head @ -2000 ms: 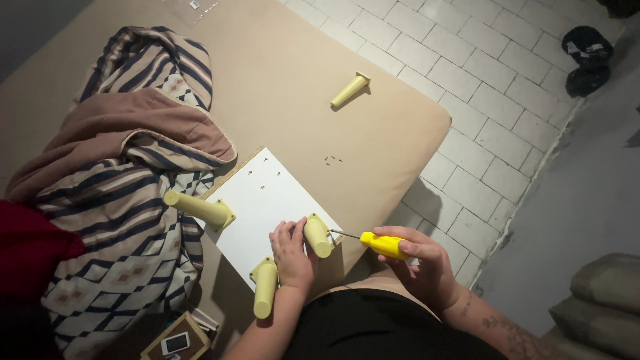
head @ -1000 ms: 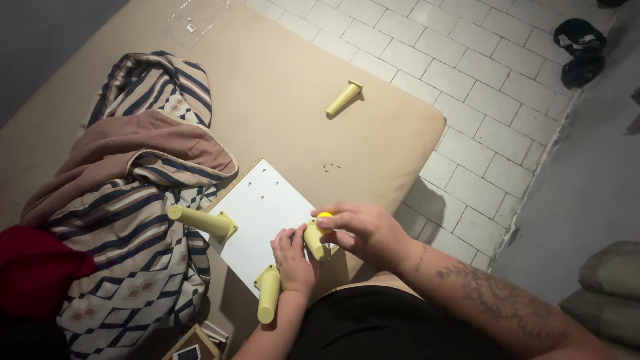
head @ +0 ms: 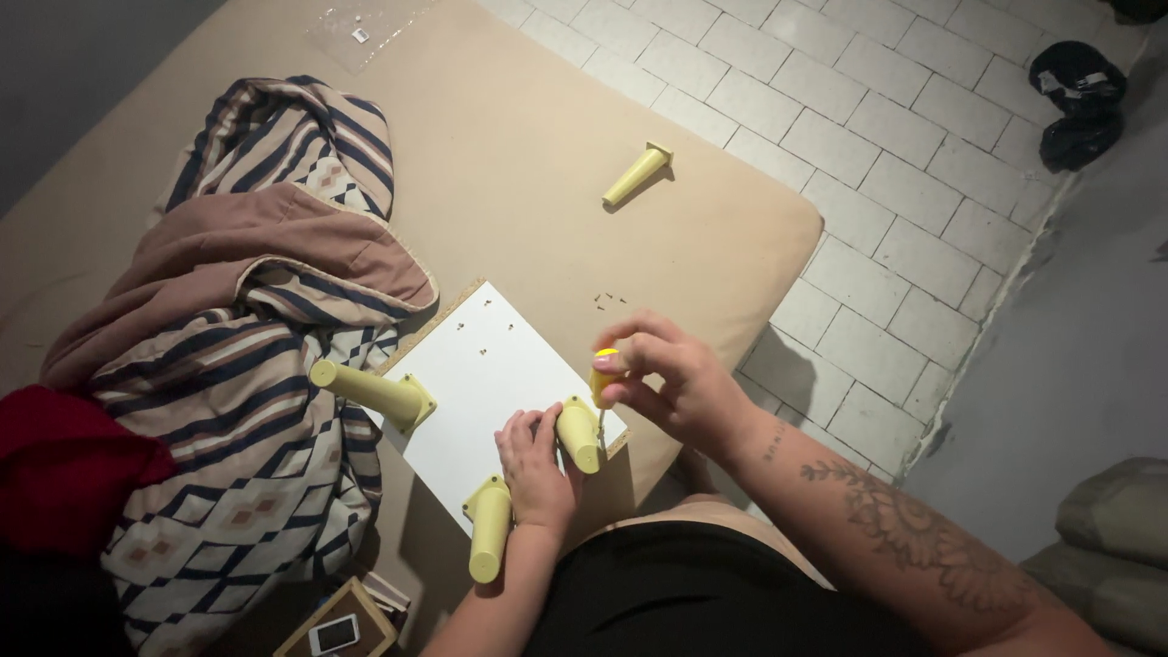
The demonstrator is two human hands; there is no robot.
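My left hand (head: 540,470) lies on a white board (head: 493,392), its fingers against a pale yellow tapered leg (head: 578,436) near the board's right corner. My right hand (head: 671,379) grips a screwdriver by its yellow handle (head: 604,376); the shaft points down beside that leg's base plate. Two more yellow legs stand on the board, one at the left corner (head: 374,391) and one at the lower corner (head: 490,529). Several screws (head: 484,351) sit at the board's upper part, and several more (head: 610,299) lie on the bed. A loose leg (head: 638,174) lies farther up.
The board rests on a beige-covered bed (head: 511,164). A striped blanket (head: 228,392) and a red cloth (head: 73,474) lie at the left. A clear plastic bag (head: 360,35) lies at the top. A phone (head: 335,634) sits on a wooden-edged thing below. White floor tiles (head: 849,155) lie beyond the bed.
My right hand has moved left and up, bringing the screwdriver from a sideways tilt to nearly upright over the right leg's base plate. My left hand has stayed by that leg.
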